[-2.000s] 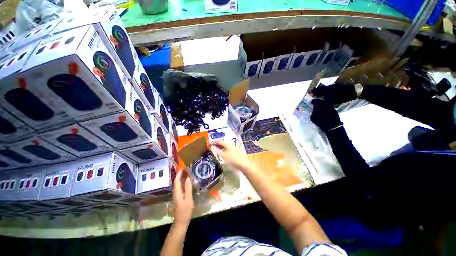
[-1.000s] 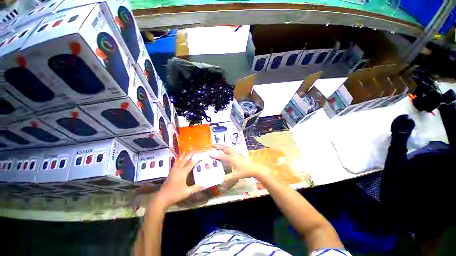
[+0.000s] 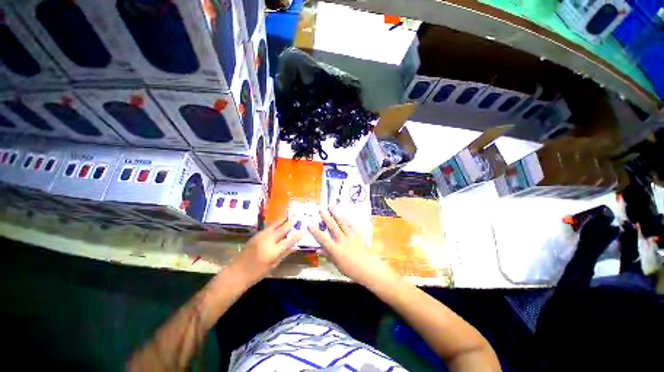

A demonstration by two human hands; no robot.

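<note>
A closed white retail box (image 3: 305, 216) stands at the bench's front edge, with small product icons on its top. My left hand (image 3: 266, 251) lies on its left side and my right hand (image 3: 342, 243) on its right side, fingertips on the top. The hands cover much of the box. An orange sheet (image 3: 295, 185) lies behind it, and a printed leaflet (image 3: 345, 190) lies behind and to the right.
A tall stack of white boxes (image 3: 145, 120) stands at left. Behind are a black cable pile (image 3: 324, 109) and open boxes (image 3: 386, 154) with brown flaps up. A large brown carton (image 3: 466, 62) holds a row of boxes. A black-clad person (image 3: 590, 247) is at right.
The box between my hands was open two seconds ago and is now closed. My hands have moved onto its top. The view has shifted, and the neighbouring person has moved away to the right.
</note>
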